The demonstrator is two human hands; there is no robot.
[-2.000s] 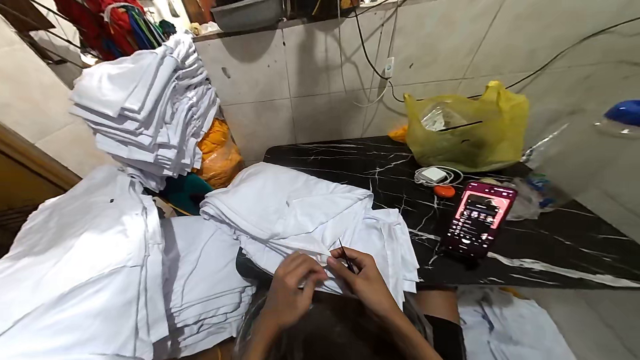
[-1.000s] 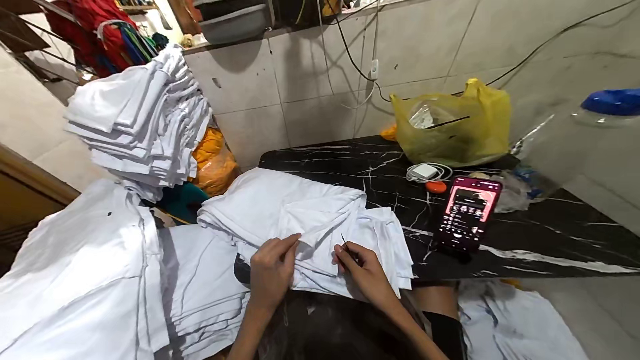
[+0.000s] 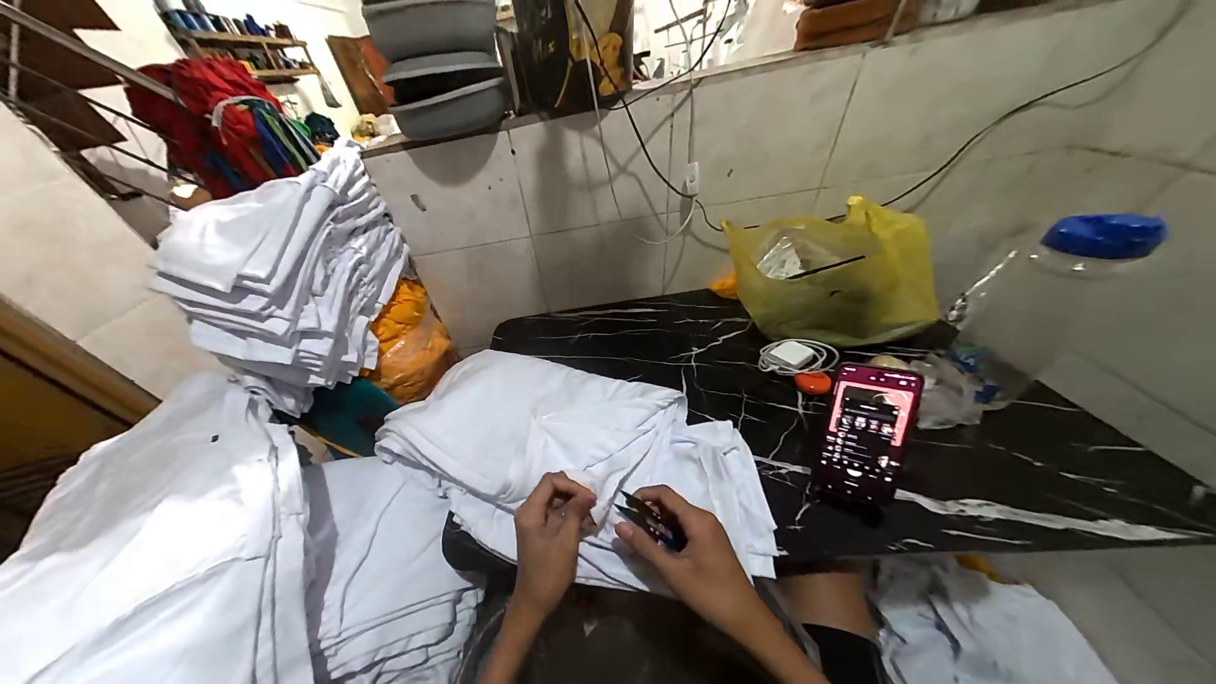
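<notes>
White folded fabric [image 3: 532,408] lies in layers on the near left part of a black marble-patterned table [image 3: 959,475]. My left hand [image 3: 553,532] pinches a bit of the white fabric between thumb and fingers at its near side. Just to the right, my right hand [image 3: 679,546] holds small dark thread snips [image 3: 651,521], whose blades are apart and point toward the left hand. Any thread between the hands is too fine to make out.
A phone [image 3: 869,432] stands upright on the table, near a white charger [image 3: 790,355], an orange-red disc [image 3: 813,383], a yellow plastic bag [image 3: 836,285] and a clear jar with a blue lid [image 3: 1104,236]. White cloth stacks [image 3: 285,275] rise at the left, beside an orange bundle [image 3: 410,342].
My left hand was farther from the right hand one second ago and is now closer to it. The snips show more plainly in my right hand, with their blades apart.
</notes>
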